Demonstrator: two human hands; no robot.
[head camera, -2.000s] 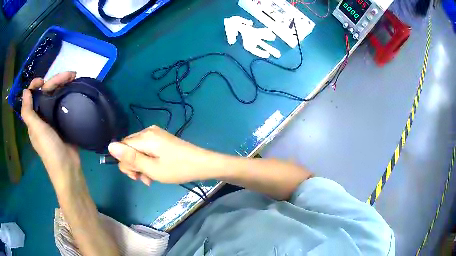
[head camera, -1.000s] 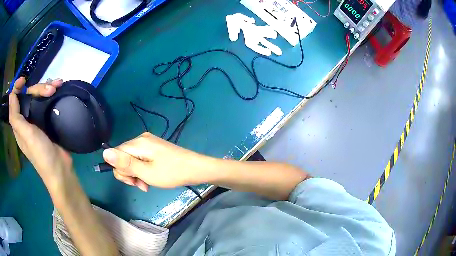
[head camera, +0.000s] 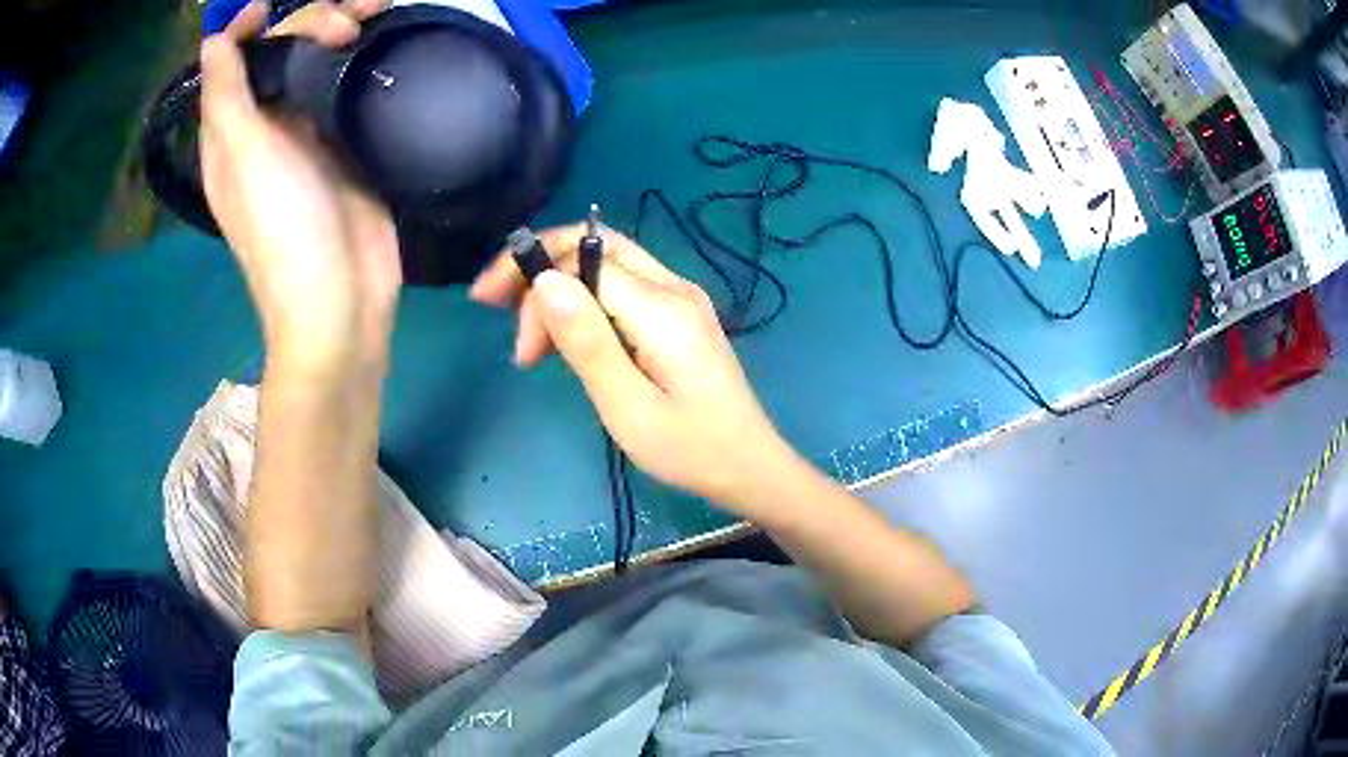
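My left hand (head camera: 303, 222) holds the black over-ear headphones (head camera: 451, 126) at the upper left, one round cup facing up. My right hand (head camera: 651, 348) is just right of and below the cup, apart from it. It holds two black plugs side by side: an audio plug (head camera: 591, 255) with a slim tip pointing up, and a flatter metal-tipped plug (head camera: 529, 255). Their cords (head camera: 621, 510) hang down past the bench edge. The far cup and headband are partly hidden by my left hand.
Black test leads (head camera: 887, 244) lie tangled on the green bench (head camera: 828, 385). White gloves (head camera: 988, 178) lie beside the white test box (head camera: 1067, 155). A power supply (head camera: 1257, 244) and beige instrument (head camera: 1197, 96) stand right. A blue tray (head camera: 569, 52), striped cloth (head camera: 407, 555), white bottle (head camera: 27, 396) and fan (head camera: 141, 666) also show.
The view has swung left to right. My right hand has moved off the cup, and the audio plug's tip now shows beside the flatter plug. My left hand still holds the headphones.
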